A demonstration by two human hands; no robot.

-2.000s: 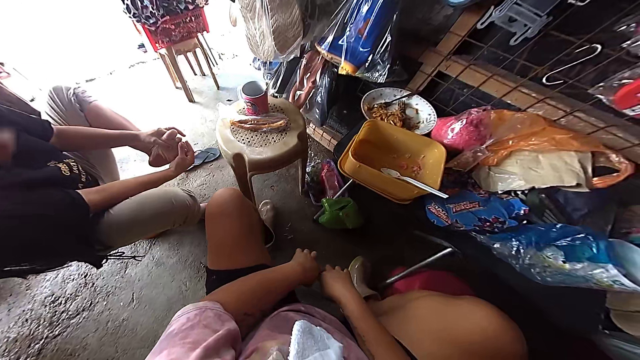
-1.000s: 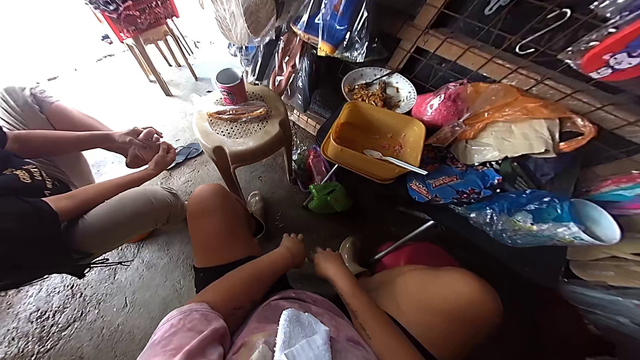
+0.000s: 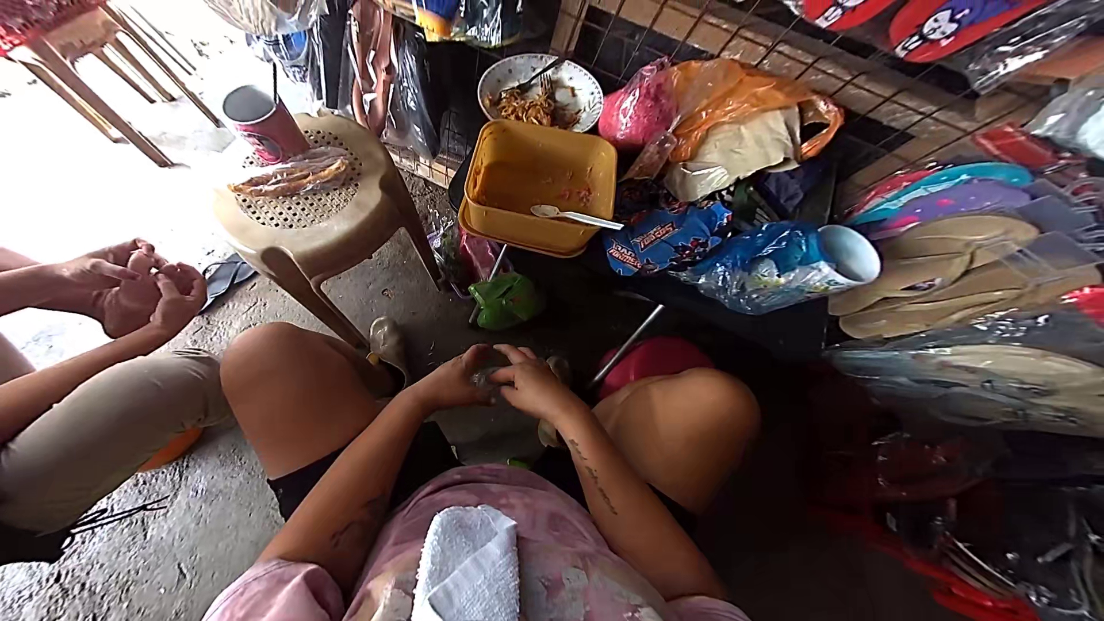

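My left hand (image 3: 463, 377) and my right hand (image 3: 532, 385) meet between my knees. The right fingers are spread over the left hand's fingertips. Something small and translucent seems to lie between them, too unclear to name. Beyond my hands a green plastic bag (image 3: 507, 301) hangs near a metal leg. Farther off, a yellow plastic tub (image 3: 539, 172) holds a white plastic spoon (image 3: 573, 216) and food remains. Behind it is a patterned plate (image 3: 588, 90) with noodle-like food and a fork. A white towel (image 3: 470, 565) lies on my chest.
At left, a beige plastic stool (image 3: 362, 207) bears a red cup (image 3: 267, 129) and wrapped food (image 3: 293, 175). Another person's hands (image 3: 147, 289) touch their foot beside it. To the right are an orange plastic bag (image 3: 716, 99), a blue wrapped cup (image 3: 798, 259) and several flip-flops (image 3: 949, 267).
My hands, slightly apart one second ago, are now together with the right fingers spread. The view has shifted to the right.
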